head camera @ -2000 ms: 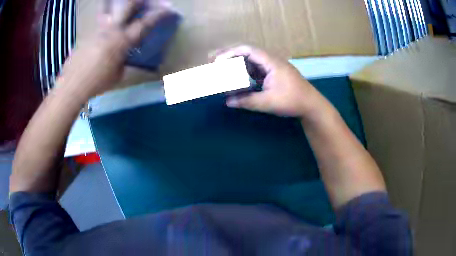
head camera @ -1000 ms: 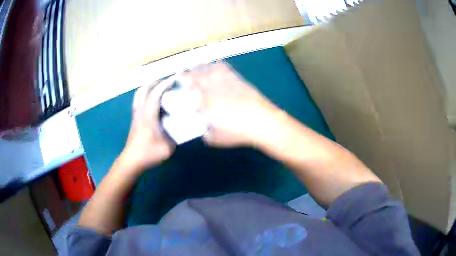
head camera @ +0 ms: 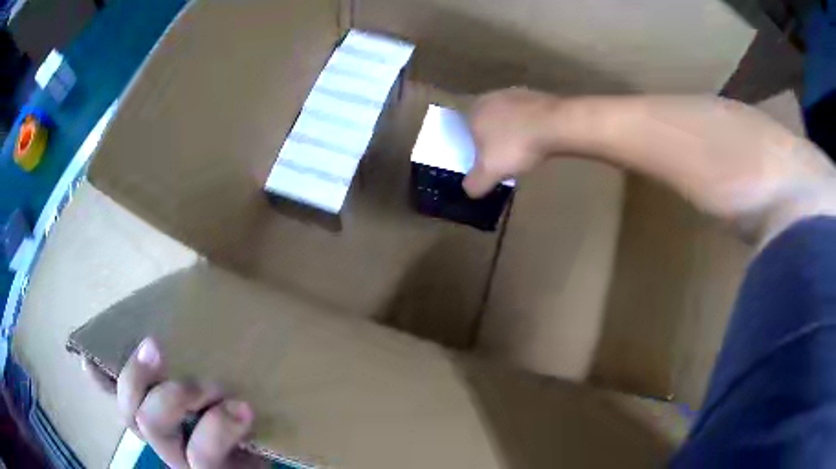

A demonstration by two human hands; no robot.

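The large open brown shipping carton [head camera: 568, 266] fills most of the view. Inside it at the left stands a row of several product boxes [head camera: 330, 124], white narrow sides up. My right hand [head camera: 509, 137] is inside the carton, holding product boxes [head camera: 456, 194] with a white top and black front, right of the row and apart from it. How many it holds I cannot tell; its fingers partly cover them. My left hand [head camera: 188, 412] grips the edge of the near carton flap [head camera: 302, 357], fingers curled over it at the lower left.
A green surface [head camera: 101, 46] lies beyond the carton at the upper left, with a yellow-orange tape roll [head camera: 30, 143] and a small white item [head camera: 55, 73] on it. Another carton flap [head camera: 101, 247] spreads out at the left.
The view has turned from the green surface and conveyor to the carton. My hands, together around the boxes before, are now apart: right inside the carton with boxes, left on the flap.
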